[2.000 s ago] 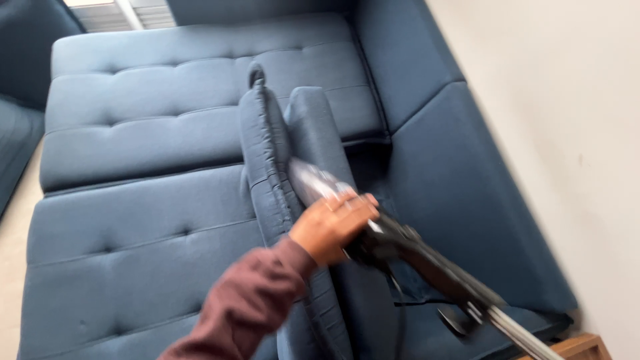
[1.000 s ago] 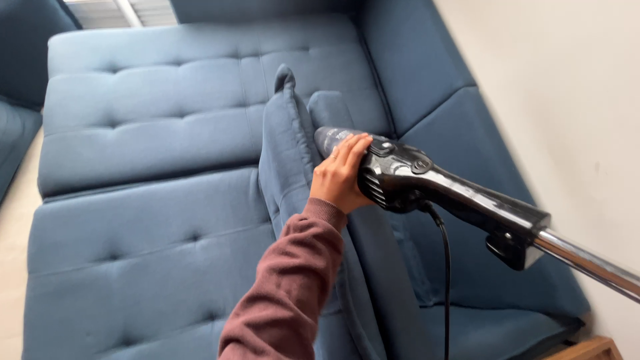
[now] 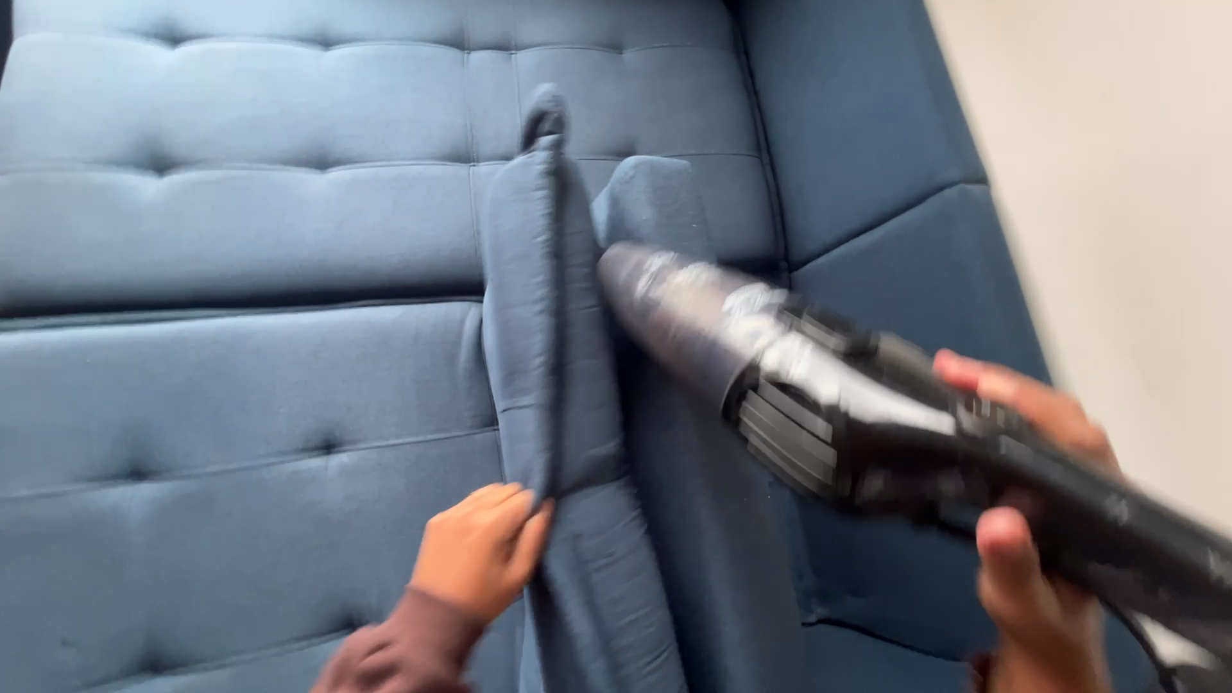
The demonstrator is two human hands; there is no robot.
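Observation:
My left hand (image 3: 484, 547) grips the edge of a blue fabric cushion (image 3: 525, 385) that stands on its side across the sofa. From the lower right, my right hand (image 3: 1044, 539) wraps around the dark body of a handheld vacuum cleaner (image 3: 828, 414), fingers above it and thumb below. The vacuum's clear, rounded front end lies close to the right of the upright cushion; whether it touches the fabric cannot be told. Beside that cushion, on its right, is a second blue padded piece (image 3: 659, 202). The vacuum and parts of both hands are blurred.
Tufted blue sofa seats (image 3: 241, 385) spread across the left and the top. A blue sofa backrest (image 3: 857, 115) runs down the right side, with a pale wall (image 3: 1107, 192) beyond it. A black cord (image 3: 1141, 635) hangs below the vacuum's body.
My left hand has let go of the vacuum's front and now holds the cushion's edge. My right hand has come into view on the vacuum. The view is closer to the sofa.

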